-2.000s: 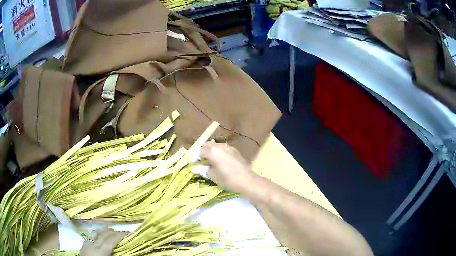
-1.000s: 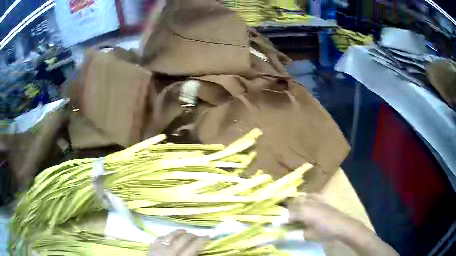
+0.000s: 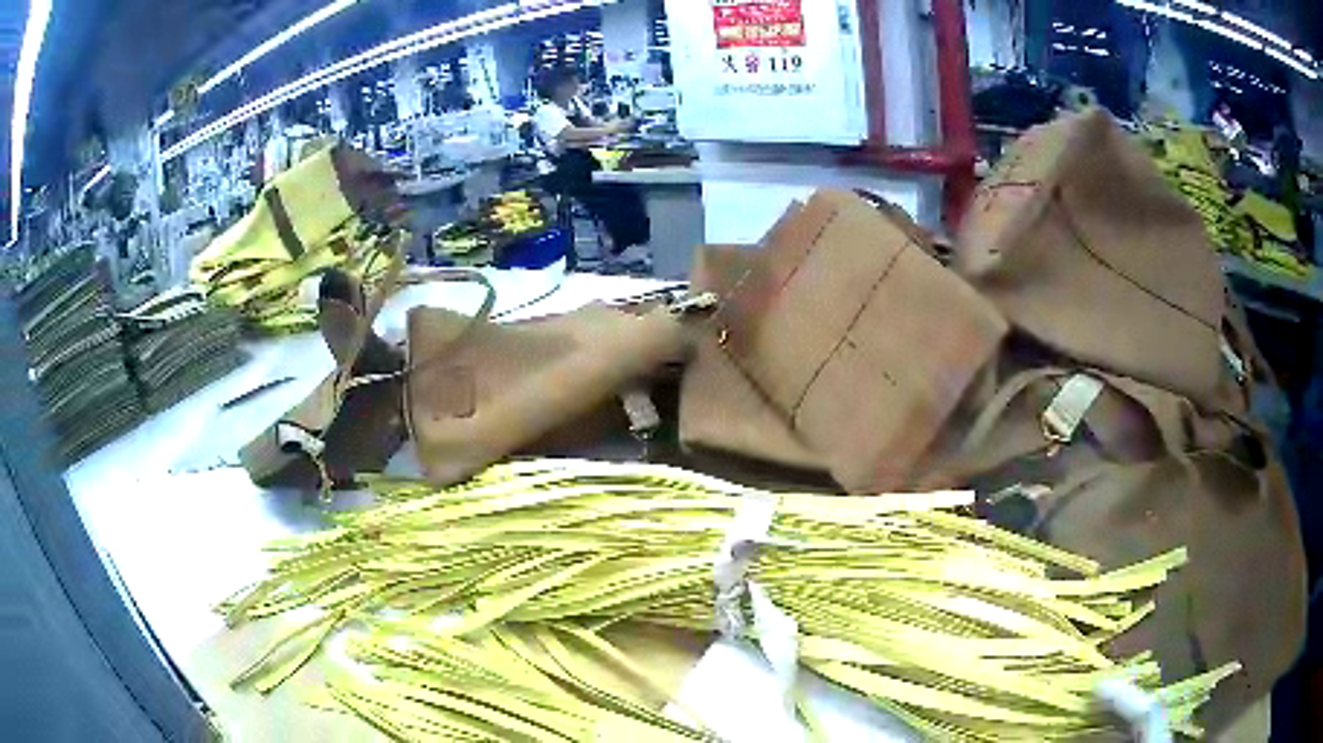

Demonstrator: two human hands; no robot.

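Observation:
A thick sheaf of long yellow strips (image 3: 610, 544) lies across the table in front of me, its loose ends fanned to both sides. A pale grey-white tie (image 3: 740, 559) is knotted round its middle, with a white tail hanging towards me. More yellow strips (image 3: 479, 675) lie nearer me, cut off by the lower edge. A small blurred white piece (image 3: 1132, 704) shows at the sheaf's right end; I cannot tell what it is. Neither of my hands can be made out.
Brown part-sewn bags (image 3: 856, 341) are heaped behind the sheaf, with a thin-strapped one (image 3: 537, 378) to the left. Dark stacked panels (image 3: 80, 356) and a yellow pile (image 3: 290, 240) stand far left. A person (image 3: 573, 138) sits beyond. A white sign (image 3: 769, 73) stands behind.
The view has swung left and up, so the sheaf and bags appear shifted and the right-hand table has left the picture. Both hands, earlier at the yellow strips, no longer show.

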